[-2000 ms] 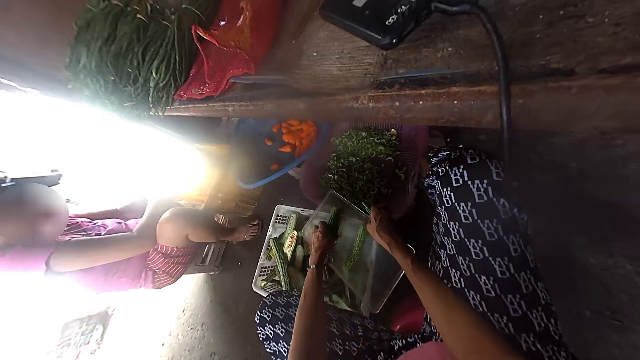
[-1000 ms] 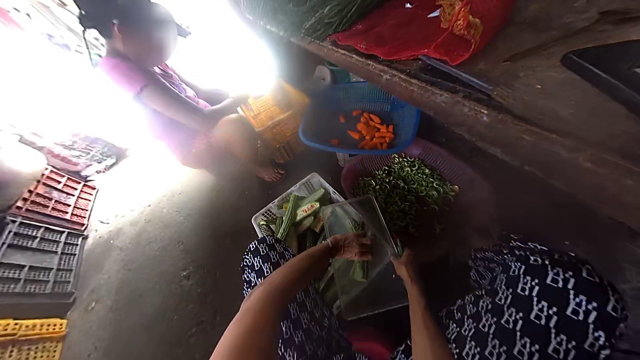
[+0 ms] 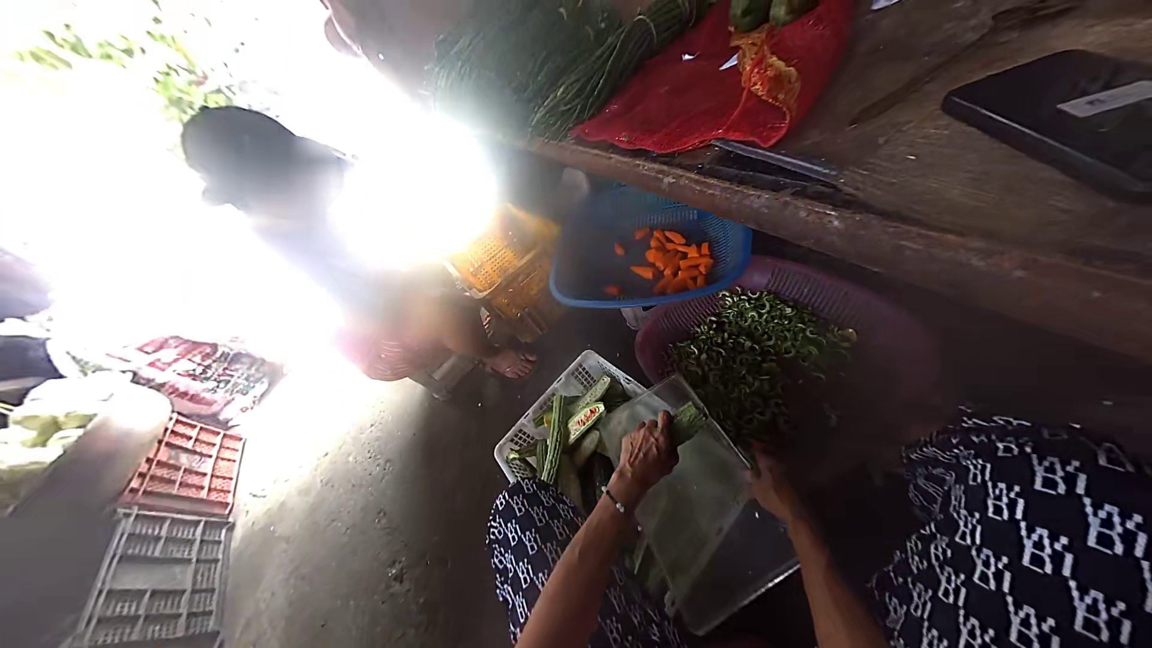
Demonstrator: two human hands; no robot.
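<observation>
My left hand, with a bead bracelet at the wrist, holds a green ridged gourd over a clear plastic board or tray. At the right edge of that board is my right hand, its fingers curled and dim; what it grips cannot be made out. Beyond the board, a purple basket holds a heap of sliced green vegetable. A white basket with long ridged gourds and cut pieces stands left of the board, partly under it.
A blue basket of orange carrot pieces stands beyond the purple one. The wooden table carries a red net bag and bundled long beans. Yellow crates stand near a seated person; red and grey crates lie left.
The view has turned strongly. My left hand has shifted toward the board's far end, where it holds the gourd. The seated person's arms, seen reaching to the yellow crate a second ago, are now lost in glare.
</observation>
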